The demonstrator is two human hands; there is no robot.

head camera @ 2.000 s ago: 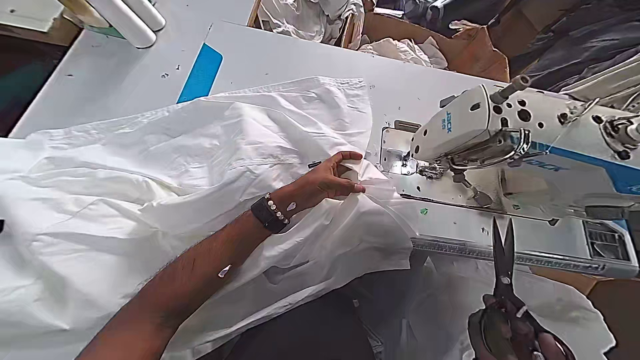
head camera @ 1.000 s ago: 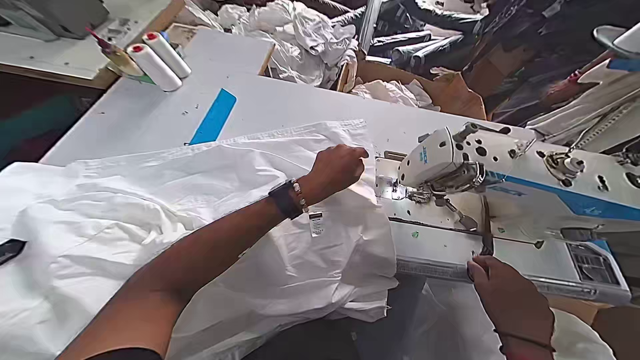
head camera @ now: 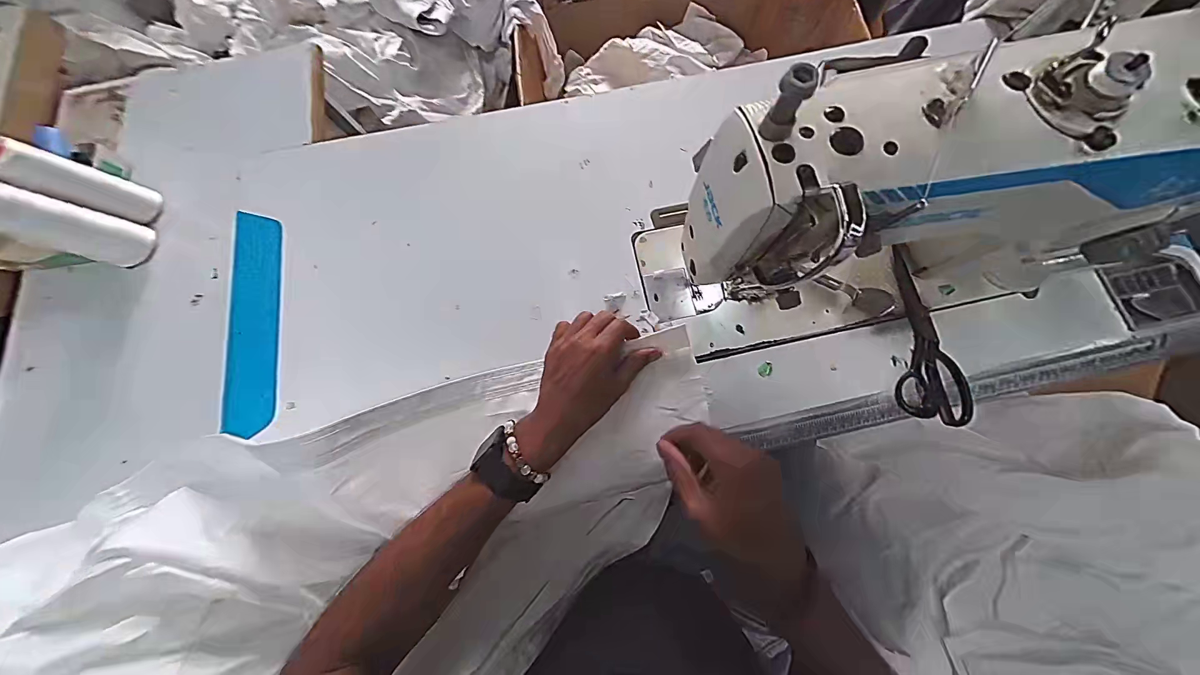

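White fabric [head camera: 375, 506] spreads over the table's front left and reaches almost to the needle area of a Jack sewing machine [head camera: 797, 187]. My left hand [head camera: 591, 375], with a dark watch and a bead bracelet at its wrist, grips the fabric's edge between thumb and fingers, just left of and in front of the presser foot. By the fabric's right edge is my right hand [head camera: 727, 478], thumb and fingertips brought together; whether cloth is between them is unclear. Black-handled scissors [head camera: 928, 375] lie right of the needle area, their handles over the table's front edge.
White thread cones [head camera: 75, 211] lie at the far left. A blue strip [head camera: 253, 323] marks the white table [head camera: 450, 225]. Behind it are heaped white cloths [head camera: 422, 56] and a cardboard box [head camera: 778, 28]. More white fabric [head camera: 1031, 506] hangs at the front right. A measuring tape [head camera: 825, 422] runs along the front edge.
The scissors, in my right hand two seconds ago, now lie on the table. My right hand has moved left to the fabric. The fabric has shifted toward me, baring more tabletop.
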